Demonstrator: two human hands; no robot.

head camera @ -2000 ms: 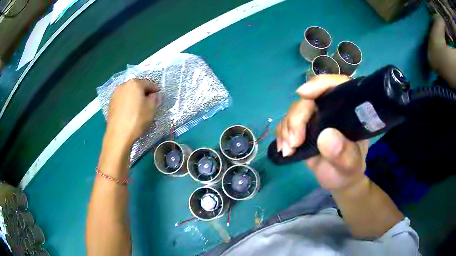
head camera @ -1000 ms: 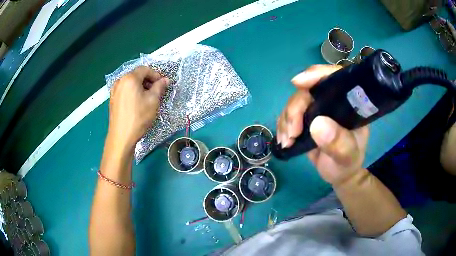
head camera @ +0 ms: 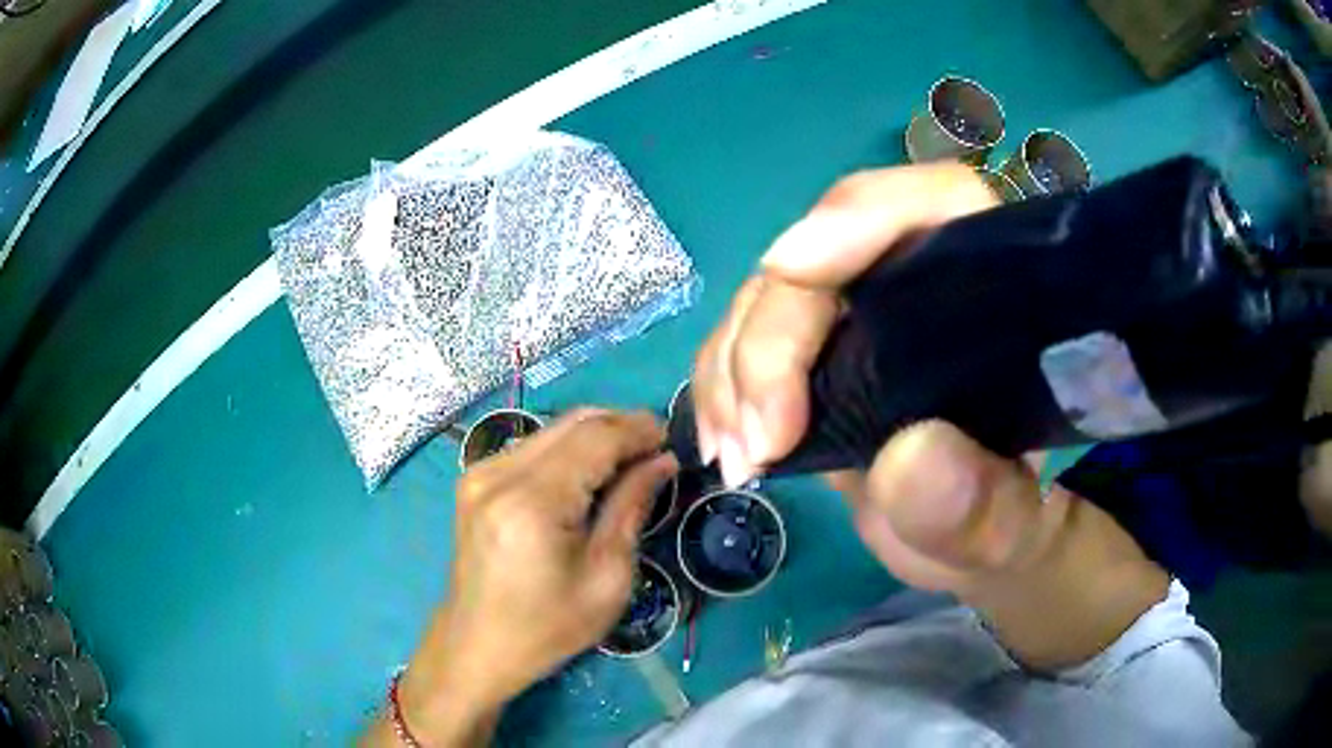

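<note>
My right hand (head camera: 891, 365) grips the black electric screwdriver (head camera: 1023, 314), its front end pointing left. My left hand (head camera: 548, 533) is above the group of housings, thumb and fingertips pinched together at the screwdriver's front end; whether a screw is between them cannot be seen. One housing (head camera: 732, 541) with a dark fan motor unit shows fully below the screwdriver tip. Another housing (head camera: 501, 436) and a lower one (head camera: 643, 608) are partly covered by my left hand. The clear bag of screws (head camera: 482, 278) lies flat behind them.
More housings (head camera: 957, 120) stand at the back right, partly behind my right hand. Stacked housings (head camera: 44, 643) are at the left edge. A brown box (head camera: 1161, 32) is at the top right. A white line (head camera: 584, 81) curves across the green bench. Another person's arm shows at the right edge.
My left hand has left the bag and moved right and towards me, to the screwdriver's front end. My right hand has brought the screwdriver left, over the housings.
</note>
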